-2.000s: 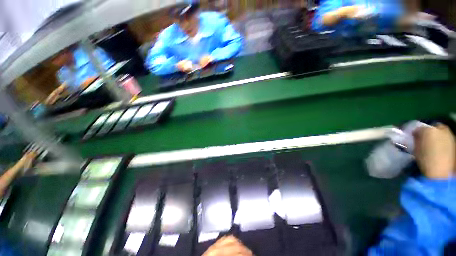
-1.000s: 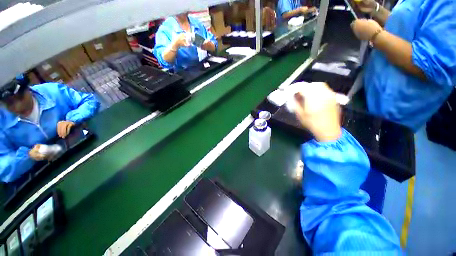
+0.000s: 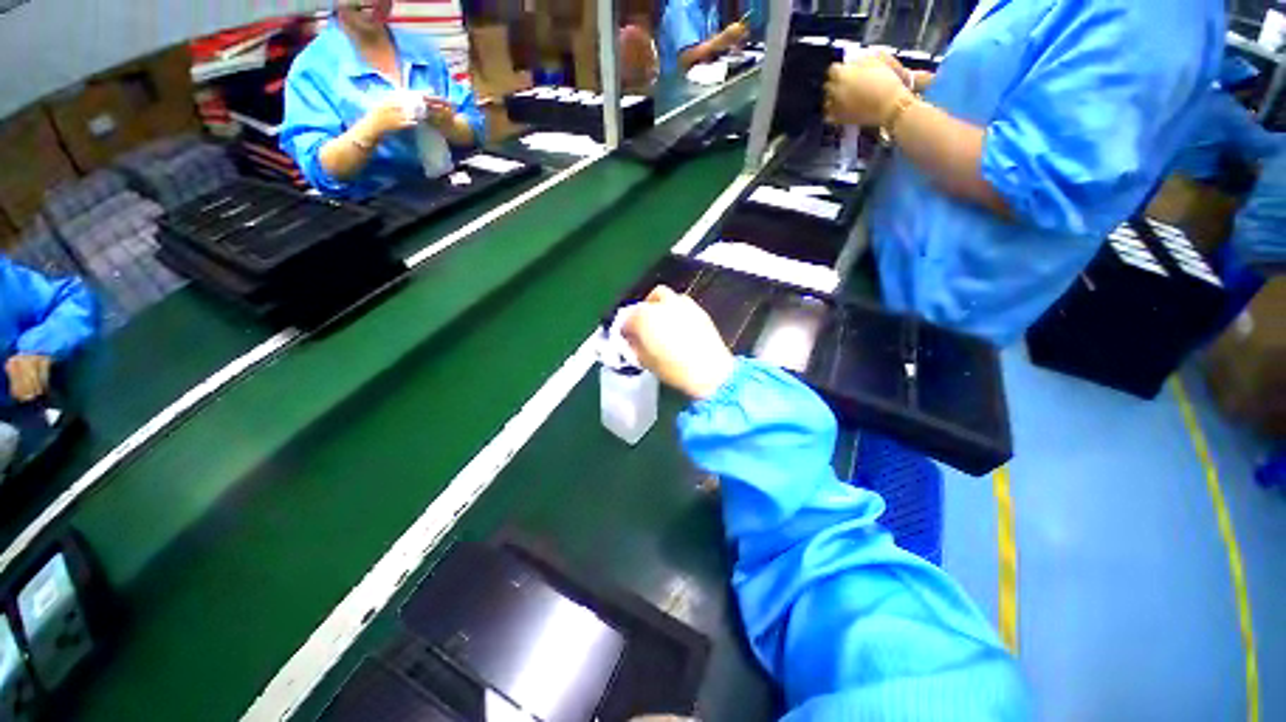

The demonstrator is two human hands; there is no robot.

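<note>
My right hand [image 3: 674,339] holds a small crumpled white wipe [image 3: 616,343] against the top of a squat translucent-white bottle [image 3: 629,402]. The wipe and fingers hide most of the bottle's top. At the bottom, a glossy black smartphone [image 3: 529,635] lies screen side up in a matte-black tray [image 3: 677,628], reflecting white light. A white tab [image 3: 505,707] shows at its lower edge. A sliver of my left hand [image 3: 666,718] shows at the bottom edge, cut off, so its grip cannot be told.
Stacked black trays [image 3: 938,395] stand just right of the bottle, above a blue crate [image 3: 903,494]. A green conveyor [image 3: 353,381] with white strips runs along the left. Trays of phones [image 3: 50,607] lie on it at lower left. A person in blue stands at upper right; others sit across.
My right hand has come down from over the stacked trays onto the bottle's top with the wipe. The view has turned right, and more of the blue floor shows.
</note>
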